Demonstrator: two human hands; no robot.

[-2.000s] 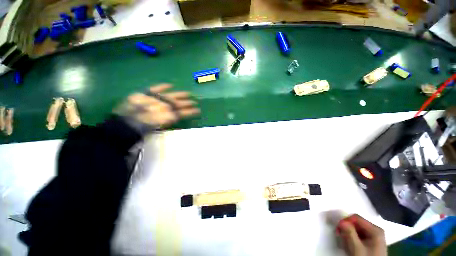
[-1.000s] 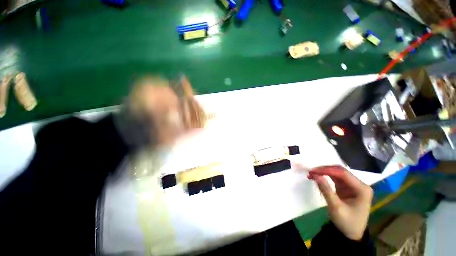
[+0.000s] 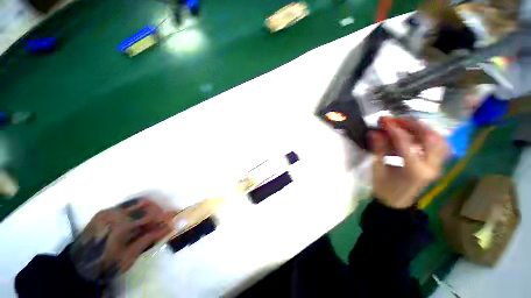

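My left hand (image 3: 125, 236) is on the white bench at the lower left, blurred, its fingertips at the left end of a tan oblong part (image 3: 205, 210); I cannot tell if they grip it. A black block (image 3: 192, 234) lies along that part's near side. A second tan part (image 3: 262, 174) with a pale face lies to the right, with a black block (image 3: 270, 188) beside it and a small black square (image 3: 292, 158) at its end. My right hand (image 3: 407, 154) is at the black tape dispenser (image 3: 343, 96), fingers bent; what its fingertips hold is unclear.
The green conveyor belt (image 3: 145, 87) runs across the back, carrying a blue battery with a yellow patch (image 3: 138, 41) and a tan part (image 3: 286, 16). An open cardboard carton (image 3: 483, 221) stands at the lower right, beyond the bench edge. A red cord (image 3: 383, 10) rises behind the dispenser.
The view has turned toward the right. My left hand has come back from the belt side to the left tan part. My right hand has moved from beside the right part to the dispenser.
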